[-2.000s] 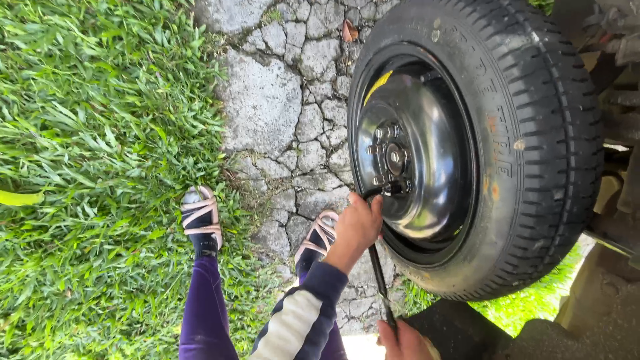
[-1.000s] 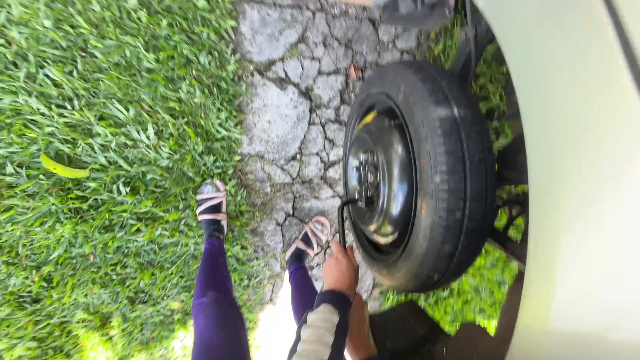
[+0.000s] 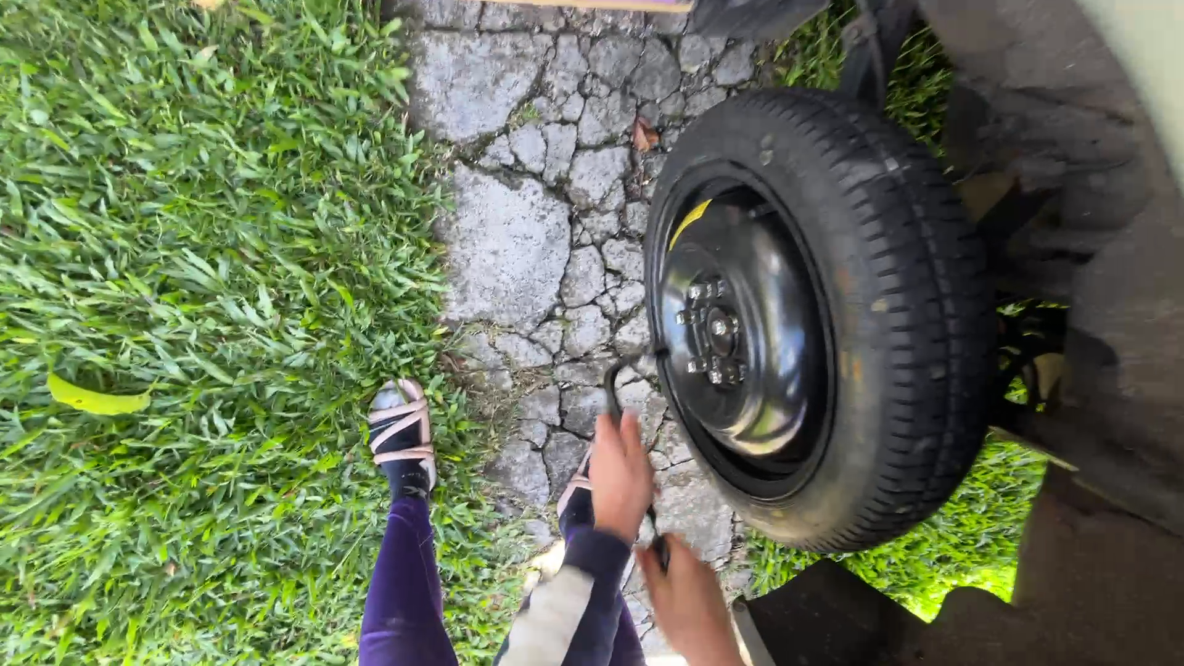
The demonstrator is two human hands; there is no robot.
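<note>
A black bent lug wrench (image 3: 611, 388) is held in both hands. My left hand (image 3: 622, 476), in a navy and cream sleeve, is closed around its shaft near the bend. My right hand (image 3: 686, 592) grips the lower end of the shaft. The socket end of the wrench overlaps the near edge of the wheel's black steel rim (image 3: 768, 370), apart from the lug nuts (image 3: 698, 366) in view. The wheel carries a black rubber tyre (image 3: 911, 342) and stands at the right, with several nuts around its hub.
The car's wheel well (image 3: 1045, 176) and underbody are at the right. Cracked concrete (image 3: 504, 245) lies beside the tyre, with grass (image 3: 213, 305) at the left. My sandalled foot (image 3: 401, 430) is on the grass edge; the other is partly hidden behind my left hand.
Two seconds ago the wrench's end was at the wheel's nuts; now it is clear of them, at the rim's edge. The view has shifted and turned.
</note>
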